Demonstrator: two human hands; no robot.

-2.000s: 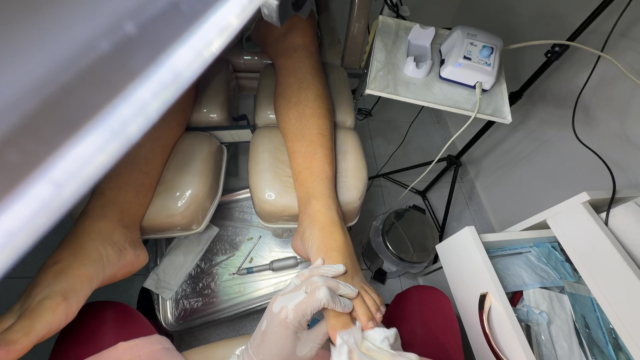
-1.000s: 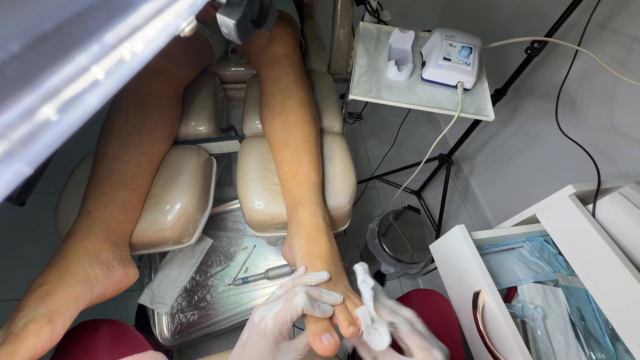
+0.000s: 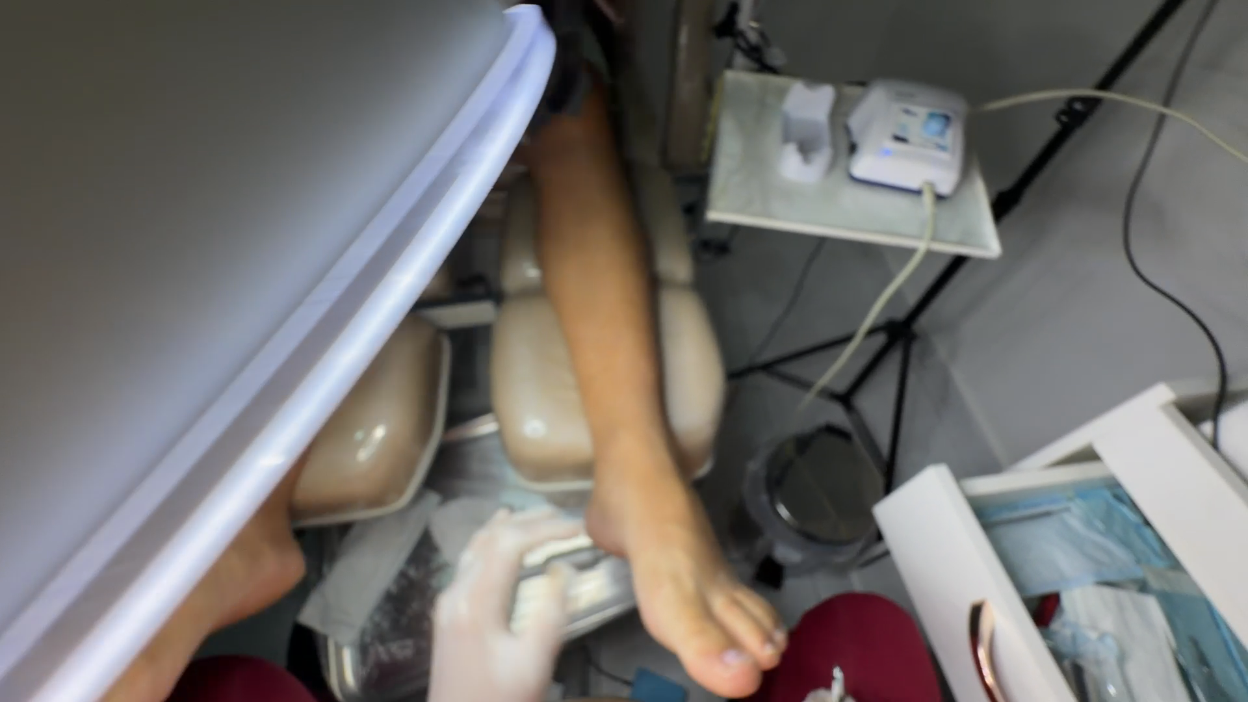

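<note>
My left hand (image 3: 497, 609), in a white glove, is over the metal tray (image 3: 366, 658), left of the person's bare foot (image 3: 673, 565). Its thumb and fingers are apart around a bright, blurred patch; whether it holds something there cannot be told. The handpiece is not distinguishable now. The foot hangs past the beige leg rest (image 3: 526, 419), toes down, with neither hand seen on it. My right hand is not clearly in view; a small shiny metal thing (image 3: 837, 681) shows at the bottom edge, and what holds it is hidden. A white sheet (image 3: 375, 565) lies on the tray.
A large lamp or magnifier rim (image 3: 390, 283) covers the upper left. A white device (image 3: 912, 136) and a holder (image 3: 807, 132) stand on a small stand table (image 3: 848, 229). A lined bin (image 3: 824, 487) sits below. An open white drawer (image 3: 951, 575) holds blue packets.
My left hand has left the foot and moved left over the tray. My right hand and the white cloth have gone from the toes. The lamp covers more of the view.
</note>
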